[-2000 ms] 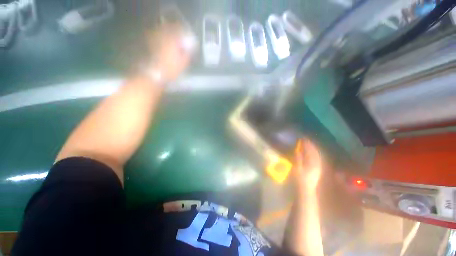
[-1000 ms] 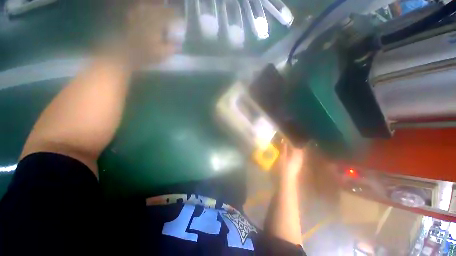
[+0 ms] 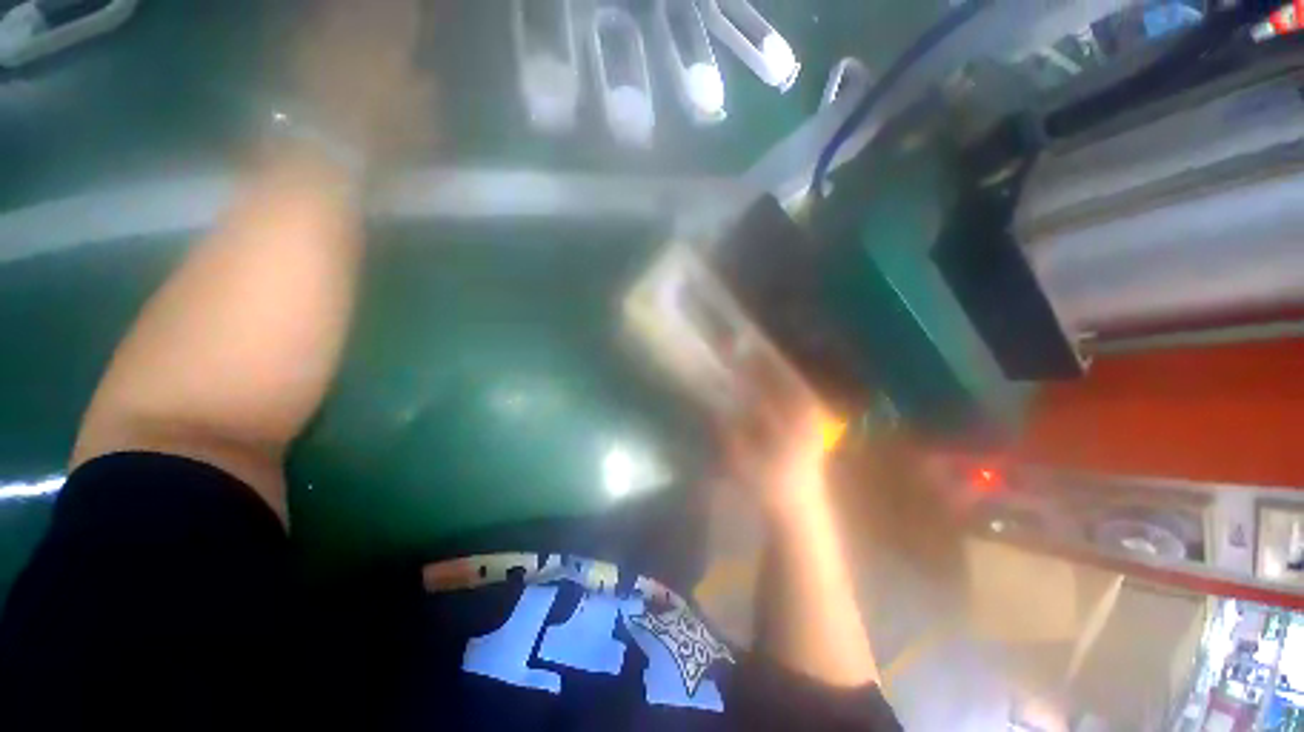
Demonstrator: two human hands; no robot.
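White plastic loop parts lie side by side at the top of the green surface. My left hand is blurred at the top, left of these parts; I cannot tell whether it holds anything. My right hand is blurred at the lower right end of the pale fixture, over it. A pale loop shape shows in the fixture, partly hidden by the fingers. The orange-yellow fixture end shows just right of my right hand.
The press machine, with its green and black head, stands right of the fixture. A blue hose curves beside it. The orange cabinet has a red light. A brown carton is below. Another loop part lies top left.
My right hand has moved up and left from beside the orange-yellow end onto the fixture. My left hand has moved left and up from the row of parts. The view has shifted slightly.
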